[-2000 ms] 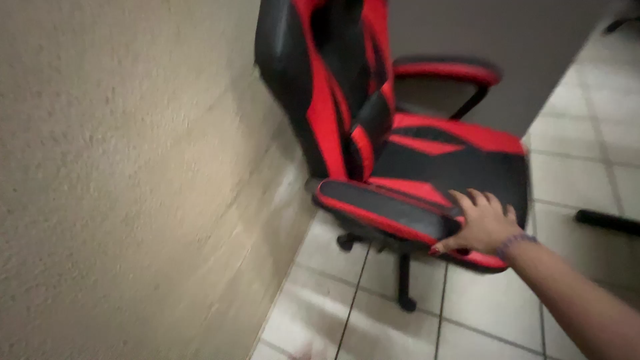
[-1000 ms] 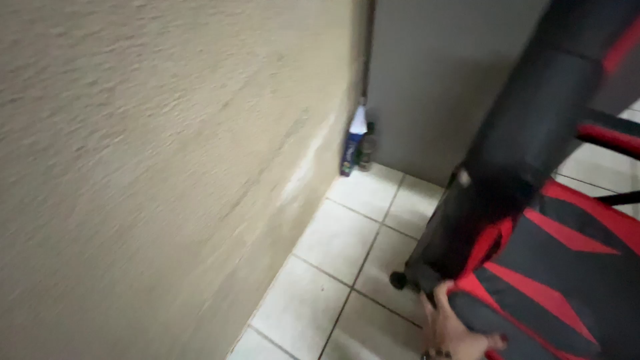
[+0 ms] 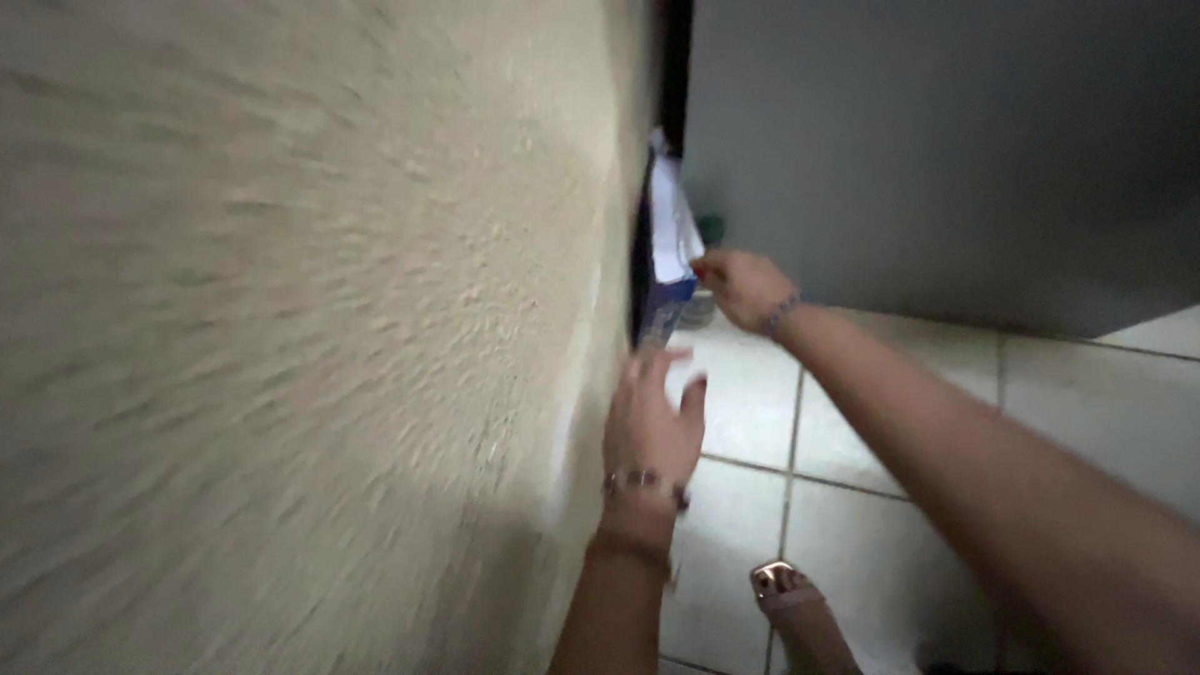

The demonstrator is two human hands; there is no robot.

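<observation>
My right hand (image 3: 747,285) pinches the lower edge of a white sheet or flap (image 3: 673,225) at a blue package (image 3: 664,309), which stands in the narrow corner between wall and grey panel. My left hand (image 3: 652,408) is just below the package, fingers apart and thumb out; motion blur hides whether its fingertips touch it. Bead bracelets are on both wrists. Behind the package, partly hidden, is a bottle-like thing (image 3: 696,309) with something green above it.
A rough beige wall (image 3: 375,328) fills the left side. A large grey panel (image 3: 937,159) stands at the upper right. White floor tiles (image 3: 844,412) lie below, with my sandalled foot (image 3: 783,586) on them.
The view has moved in close to the corner, and the red and black chair is out of view. One hand was on the chair before; now both hands are at the blue package.
</observation>
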